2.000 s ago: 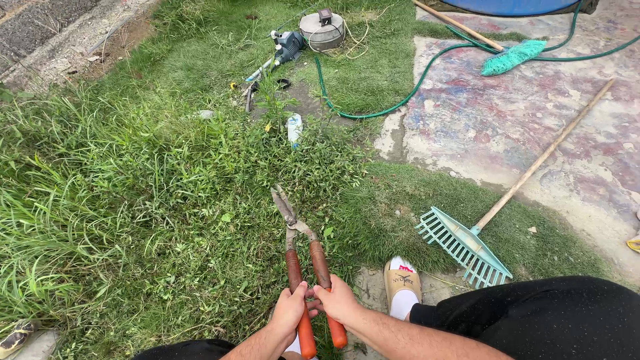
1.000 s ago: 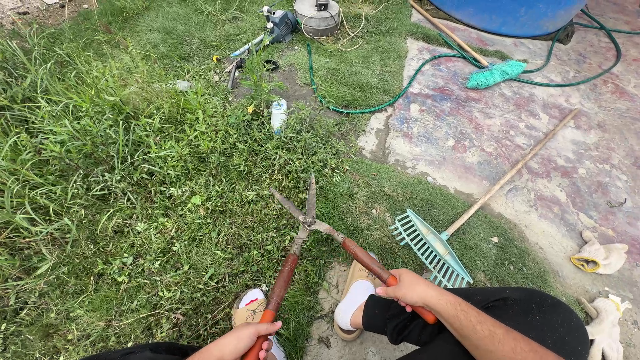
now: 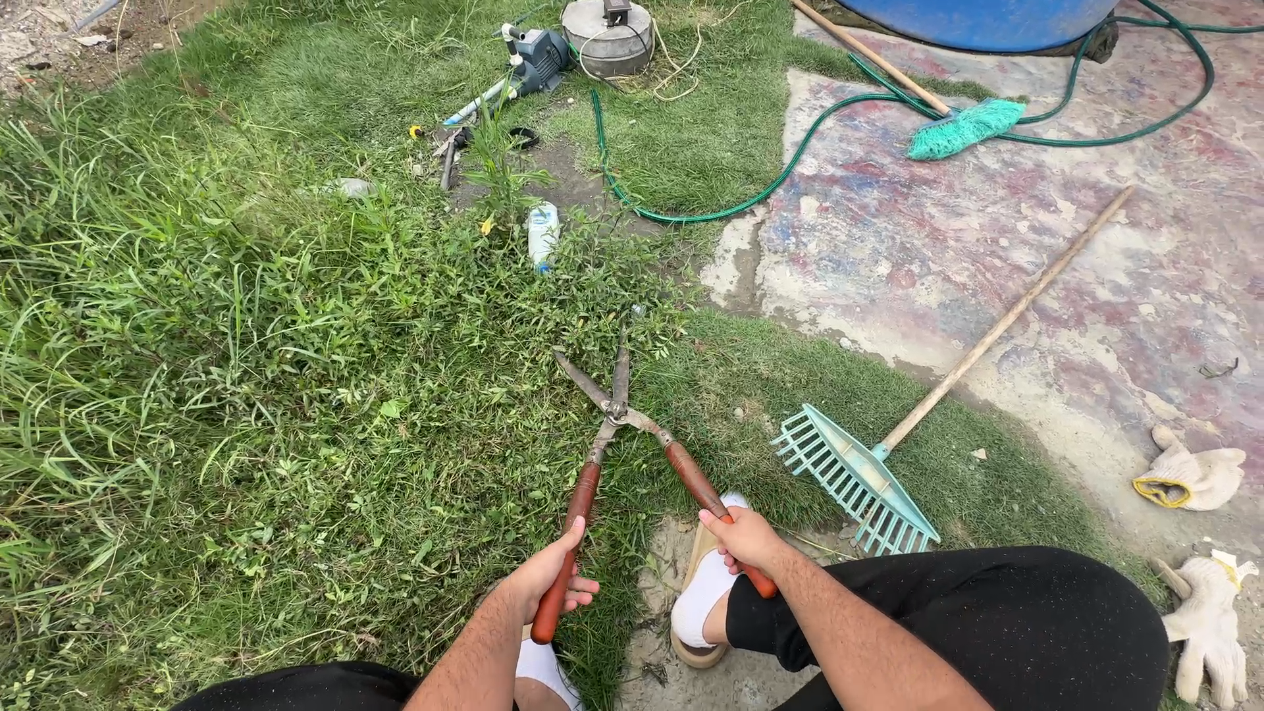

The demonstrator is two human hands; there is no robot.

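A pair of hedge shears (image 3: 616,410) with wooden handles and orange grips lies low over the grass in front of me, its blades spread apart and pointing away. The left handle rests in my left hand (image 3: 553,583), thumb along it and the fingers partly loose. Around the right handle's orange grip my right hand (image 3: 746,543) is closed. Just beyond the blade tips are leafy weeds (image 3: 592,306), and a plastic bottle (image 3: 543,237) lies among them.
Right of the shears lies a teal rake (image 3: 859,484) with a wooden handle. Two work gloves (image 3: 1200,474) are at far right. A teal-headed broom (image 3: 966,128), green hose (image 3: 711,215) and blue tub (image 3: 987,20) are farther back. A pump (image 3: 538,59) sits near a round concrete block (image 3: 617,44).
The shears' blades, nearly together two seconds ago, are now apart, and my hands have separated on the handles. The view has shifted, bringing the gloves into sight.
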